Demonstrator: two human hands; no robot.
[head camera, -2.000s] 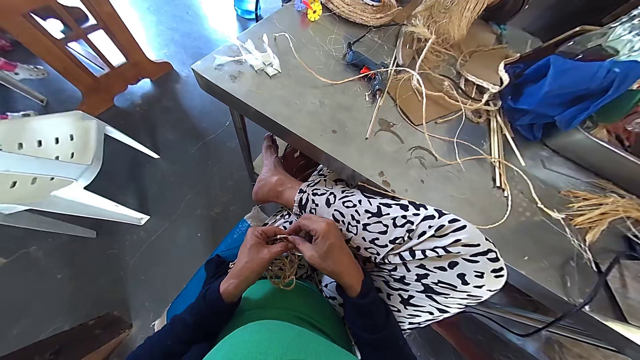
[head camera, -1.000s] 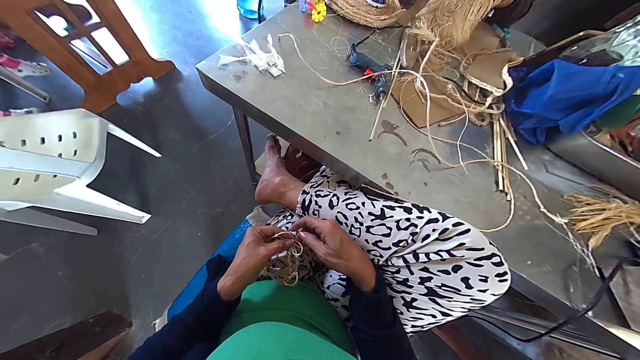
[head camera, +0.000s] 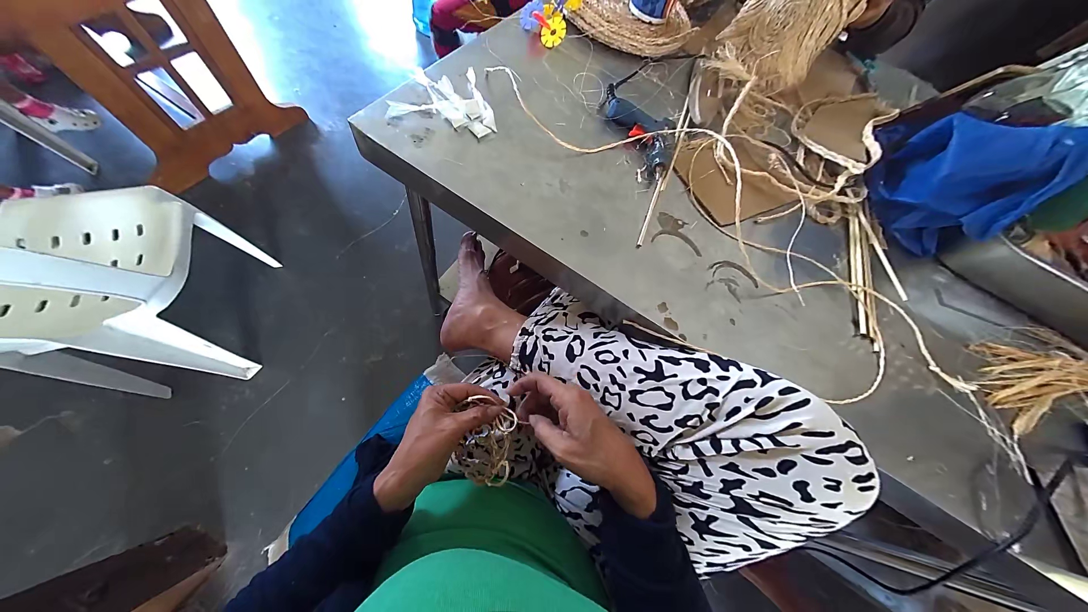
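A small tangle of thin tan plant-fibre strands hangs above my lap, with a thin loop at its top. My left hand pinches that loop between thumb and fingers. At the loop's right side is my right hand, thumb and forefinger curled close to a strand; whether they grip it is too small to tell. Patterned trousers cover my bent leg behind the hands.
On the metal-topped table lie a glue gun, white scraps, braided fibre cord, thin sticks, a woven straw piece and blue cloth. White plastic chairs and a wooden frame stand left.
My right hand's fingers have come away from my left fingertips, leaving a small gap. The fibre loop now shows between the hands.
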